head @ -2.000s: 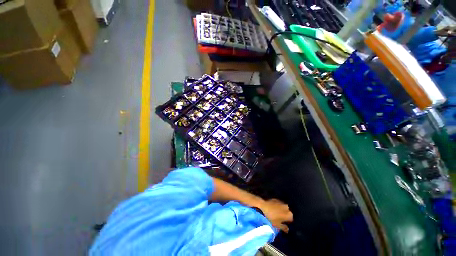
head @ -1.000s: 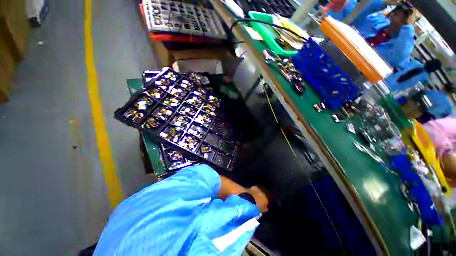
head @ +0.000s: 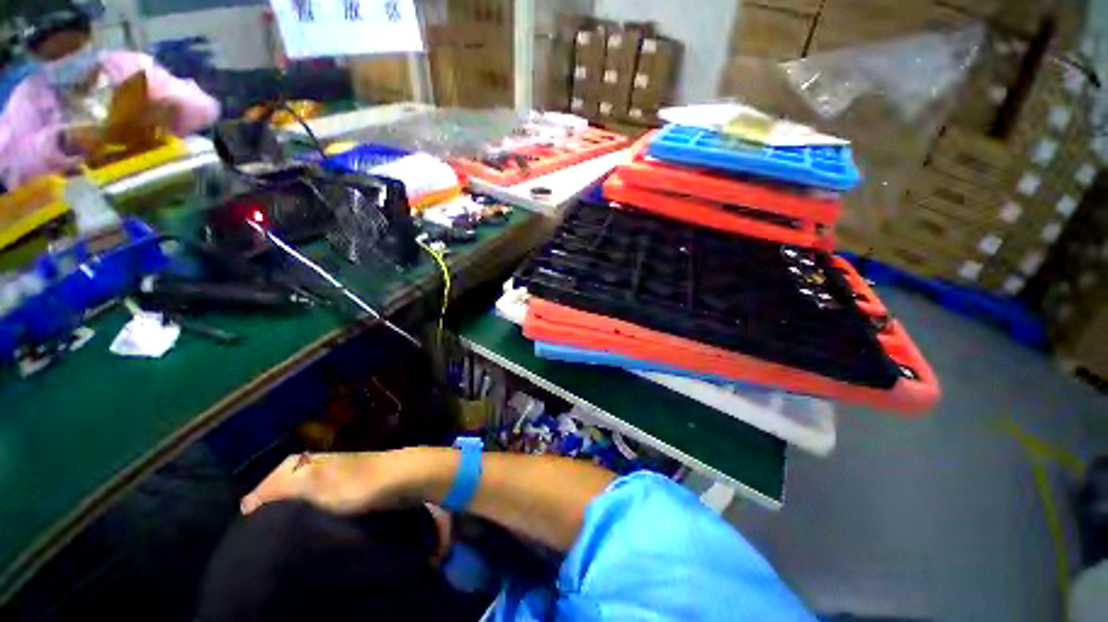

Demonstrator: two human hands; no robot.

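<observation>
My right hand (head: 310,481) is low, left of centre, with a blue band on the wrist. It lies over a dark shape at the bottom edge; its fingers are blurred and partly hidden, and I cannot tell if it holds anything. A small patch of skin shows below the forearm; I cannot tell whose part it is. My left hand is not recognisable in view. A black pocketed tray (head: 705,273) with a few small parts at its right end lies on red-orange trays (head: 632,334), right of centre.
A green bench (head: 134,401) at left bears a black cylindrical tool (head: 225,295), a crumpled white tissue (head: 145,335), a blue bin (head: 85,273) and a black fan (head: 365,219). Blue and red-orange trays (head: 753,158) are stacked behind the black tray. Cartons stand behind. A person in pink sits far left.
The view has swung far to the right, from the left-side tray stack and floor to the right-side stack. My left arm has left the picture; my right arm has come into it.
</observation>
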